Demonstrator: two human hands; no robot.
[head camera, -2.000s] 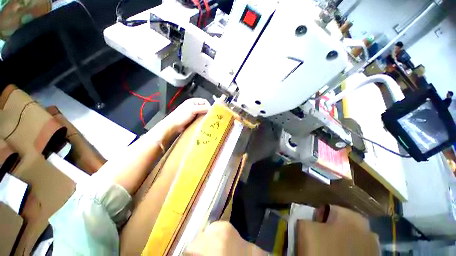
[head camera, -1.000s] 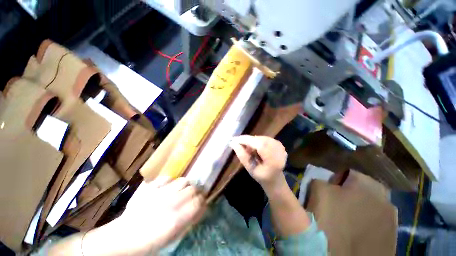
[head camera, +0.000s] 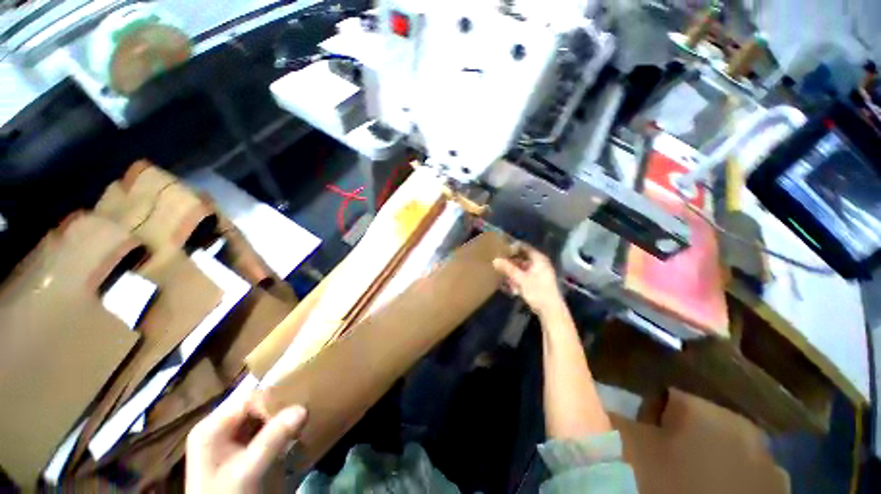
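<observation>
A long tan bag panel (head camera: 406, 333) lies along the right side of the machine arm, with its near edge lifted. My left hand (head camera: 241, 439) pinches its near end at the bottom of the view. My right hand (head camera: 526, 275) grips its far corner close to the sewing head. The yellow template (head camera: 415, 214) lies on the arm under the sewing head, partly covered in glare. A thin brown strip (head camera: 396, 262) runs along it. The white sewing head (head camera: 473, 87) stands above the far end.
Stacked tan panels (head camera: 164, 289) with dark curved openings and white sheets lie at the left. A grey drive rail (head camera: 628, 212) and red-topped box (head camera: 676, 280) stand right of the head. A control screen (head camera: 831, 188) is at the right. More tan panels (head camera: 710, 444) lie lower right.
My right hand has moved forward to the panel's far corner. My left hand has moved down and left to its near end. The panel's right side is now raised beside the arm.
</observation>
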